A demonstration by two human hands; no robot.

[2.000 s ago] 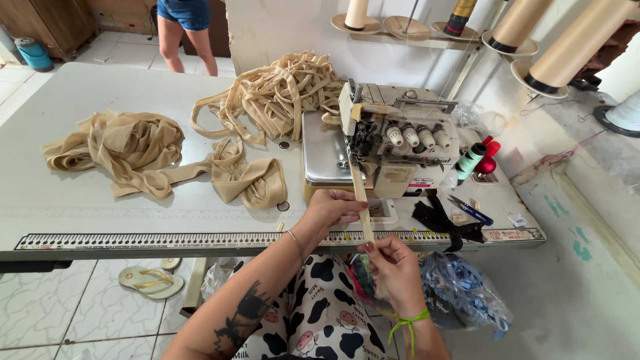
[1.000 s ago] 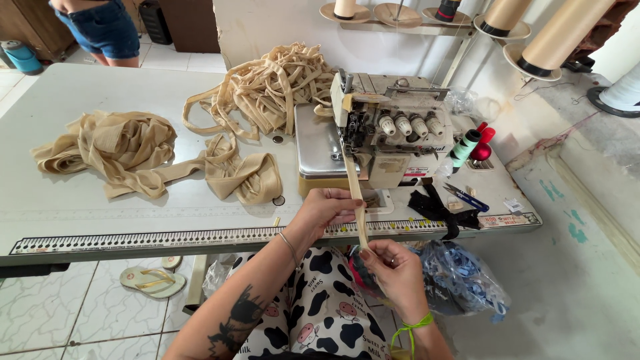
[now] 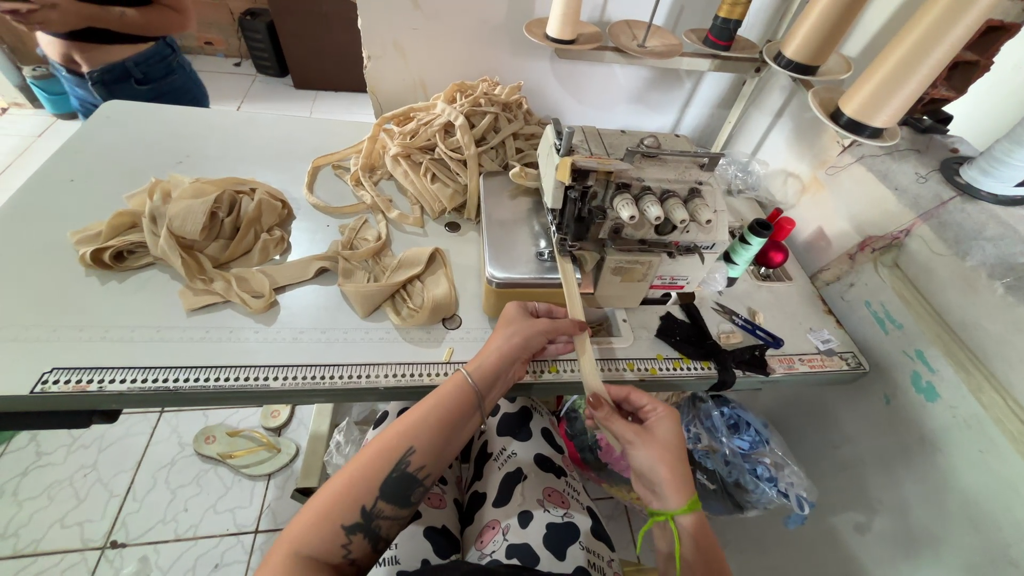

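Note:
A beige fabric strip (image 3: 573, 292) runs from the needle area of the overlock sewing machine (image 3: 640, 200) down toward my lap. My left hand (image 3: 538, 336) pinches it just in front of the machine, near the table's edge. Lower and to the right, my right hand (image 3: 640, 432) grips the strip between thumb and fingers. Left of the machine lie a tangled pile of narrow beige strips (image 3: 448, 152) and a looser heap of wider beige fabric (image 3: 216, 232), whose band trails to a folded clump (image 3: 400, 280).
Thread snips (image 3: 748, 324), a black fabric scrap (image 3: 696, 340) and a green thread spool (image 3: 748, 248) lie right of the machine. Large thread cones (image 3: 912, 72) stand above. A plastic bag of blue scraps (image 3: 744, 456) sits below the edge. Another person (image 3: 120, 56) stands beyond the table.
The other person at the far left has moved leftward and shows more of the torso. Both my hands keep hold of the strip in nearly the same places.

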